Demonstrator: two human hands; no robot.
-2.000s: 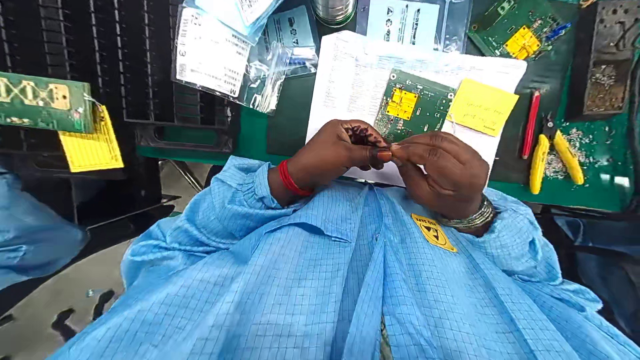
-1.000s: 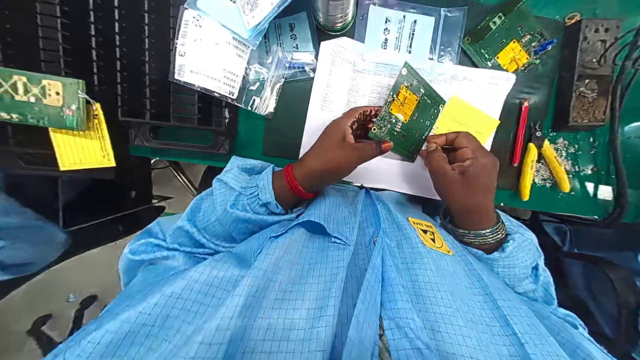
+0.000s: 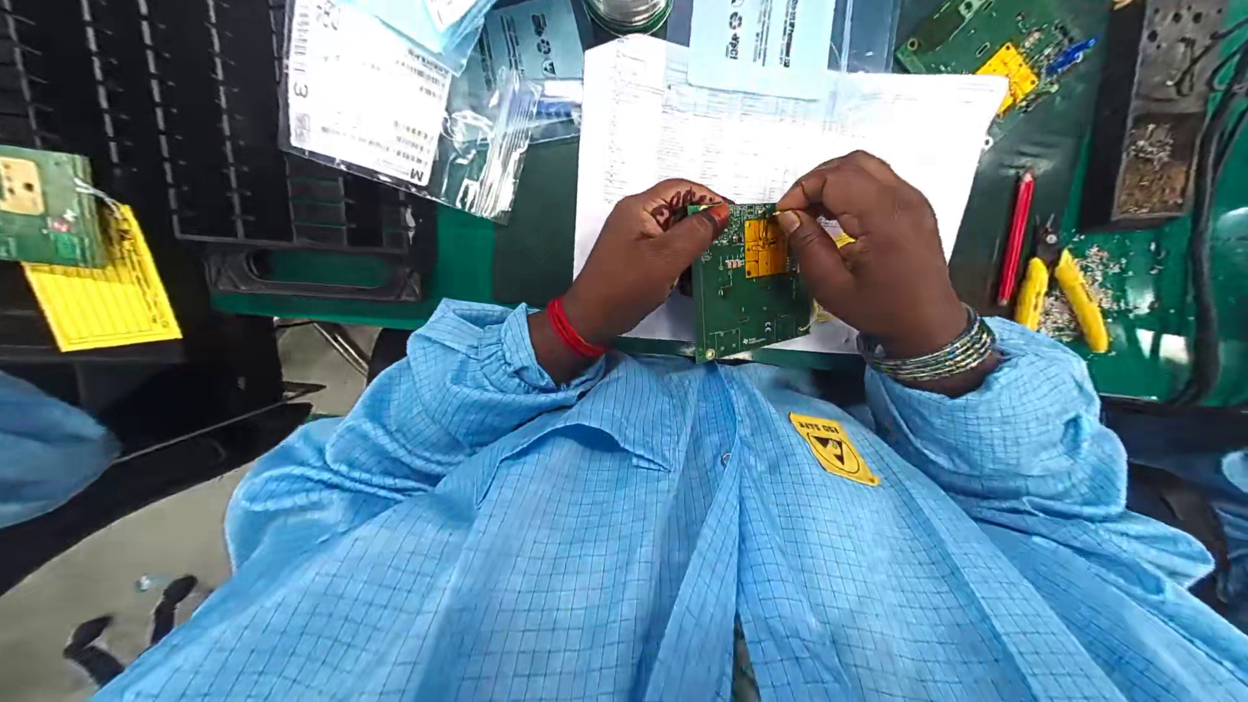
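Observation:
My left hand (image 3: 648,244) grips a green printed circuit board (image 3: 746,302) by its upper left edge, thumb on the face. The board is tilted up above printed paper sheets (image 3: 634,127), and a yellow-orange patch (image 3: 765,247) shows on it. At the board's upper right edge, the thumb and fingertips of my right hand (image 3: 873,249) are pinched together, touching the edge; whether a small part is between them cannot be told. Behind the right fingers a bit of yellow tag (image 3: 836,231) shows.
Yellow-handled cutters (image 3: 1045,278) and a red pen-like tool (image 3: 1016,239) lie at right beside clipped leads (image 3: 1097,278) and a black metal box (image 3: 1150,117). Another circuit board (image 3: 975,49) is at top right. Plastic bags (image 3: 487,146) and black racks (image 3: 224,117) stand left, near a tagged board (image 3: 58,205).
The board was raised and tilted differently in my left hand. My right hand has moved from its lower right edge to its upper right edge.

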